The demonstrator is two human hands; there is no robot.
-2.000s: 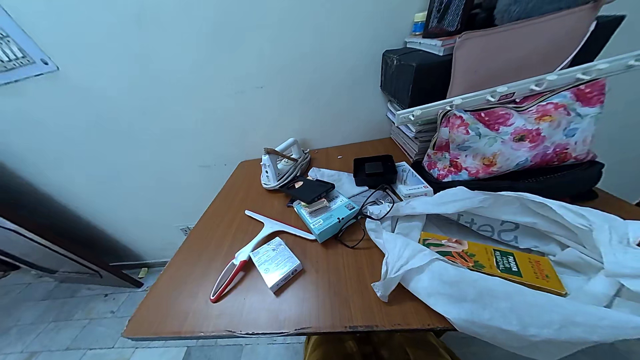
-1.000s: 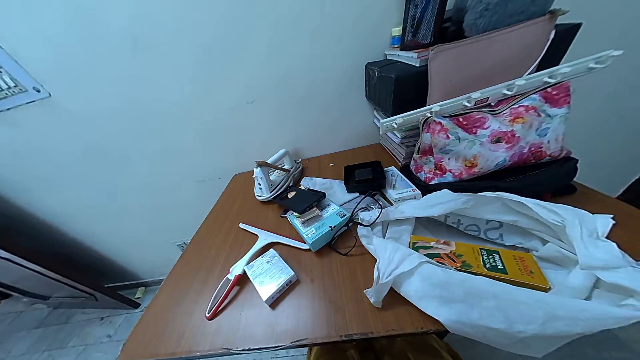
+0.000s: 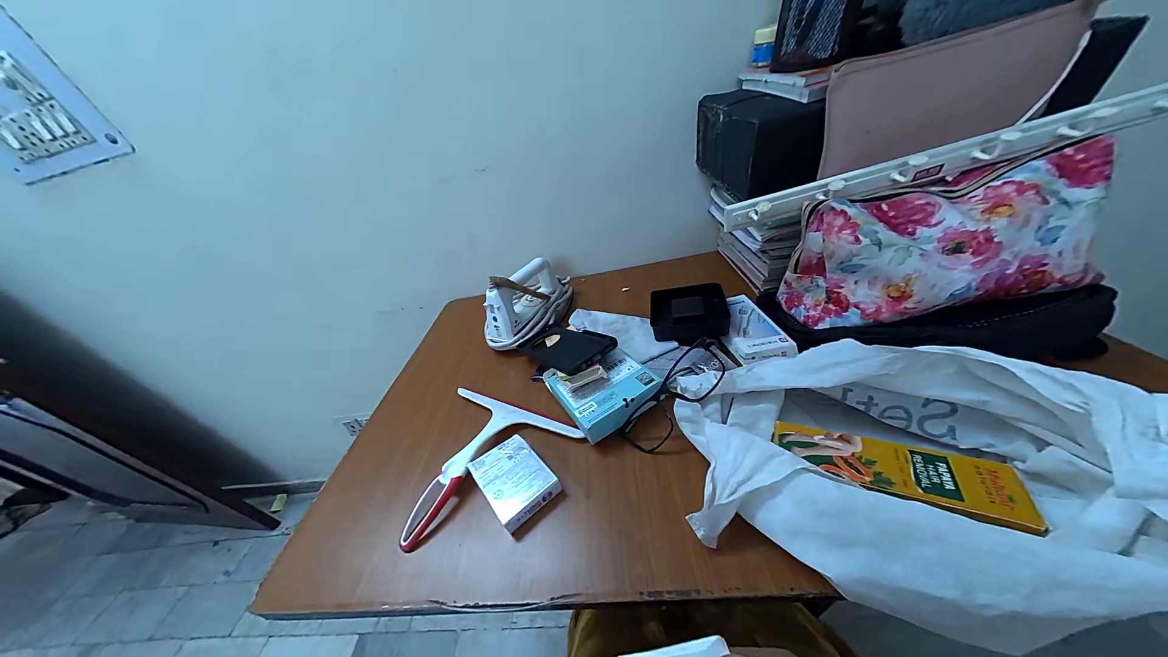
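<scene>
At the bottom edge of the head view, the corner of a white object (image 3: 680, 647) shows above the brown-clad lap. Just right of it is a thin sliver of what looks like my right hand (image 3: 763, 651); its fingers are cut off, so its grip cannot be told. My left hand is out of sight. On the wooden table lie a squeegee with a red and white handle (image 3: 470, 453), a small silvery-white box (image 3: 516, 482) beside it and a light-blue box (image 3: 607, 397). A yellow hair removal carton (image 3: 912, 474) lies in an open white fabric bag (image 3: 858, 547).
Behind stand a white clothes iron (image 3: 520, 306) with its cord wrapped, a black phone-like item (image 3: 570, 349), a black square device (image 3: 690, 313) and a thin black cable (image 3: 675, 388). A floral pouch (image 3: 958, 242), a white hook rail (image 3: 958, 155) and stacked books (image 3: 757, 246) fill the back right.
The white object and the skin-toned sliver have come in at the bottom edge. The things on the table have not plainly moved.
</scene>
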